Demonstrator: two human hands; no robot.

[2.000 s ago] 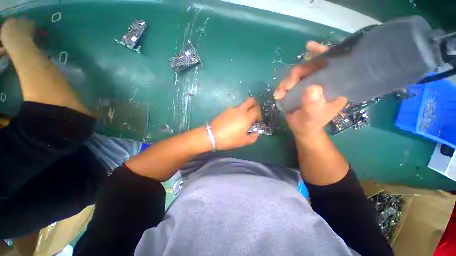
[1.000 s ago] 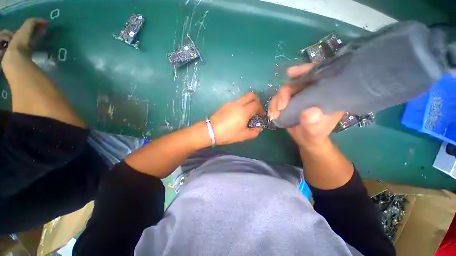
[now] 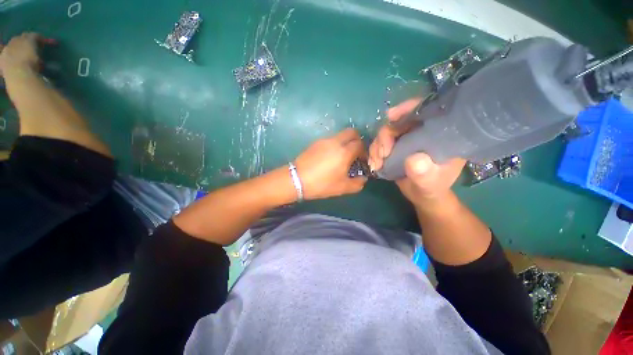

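My left hand (image 3: 332,166) pinches a small dark speckled circuit board (image 3: 358,168) in its fingertips, low over the green mat. My right hand (image 3: 420,159) is wrapped around the front of a large grey electric screwdriver (image 3: 496,111). Its nose points left at the board, close beside my left fingertips. The bit and the contact point are hidden by my fingers. The screwdriver's rear end with a metal hanger reaches the upper right.
Two single boards lie on the mat (image 3: 208,97) at upper left. More boards (image 3: 486,168) lie beyond and below the screwdriver. A blue bin (image 3: 598,149) is at far right, a cardboard box (image 3: 590,301) at lower right. Another person's arm (image 3: 48,104) is at left. Tiny specks lie near my hands.
The board in my left fingers and the screwdriver's nose have come together. The screwdriver's body has shifted slightly left, showing its hanger again. The other person's hand has moved.
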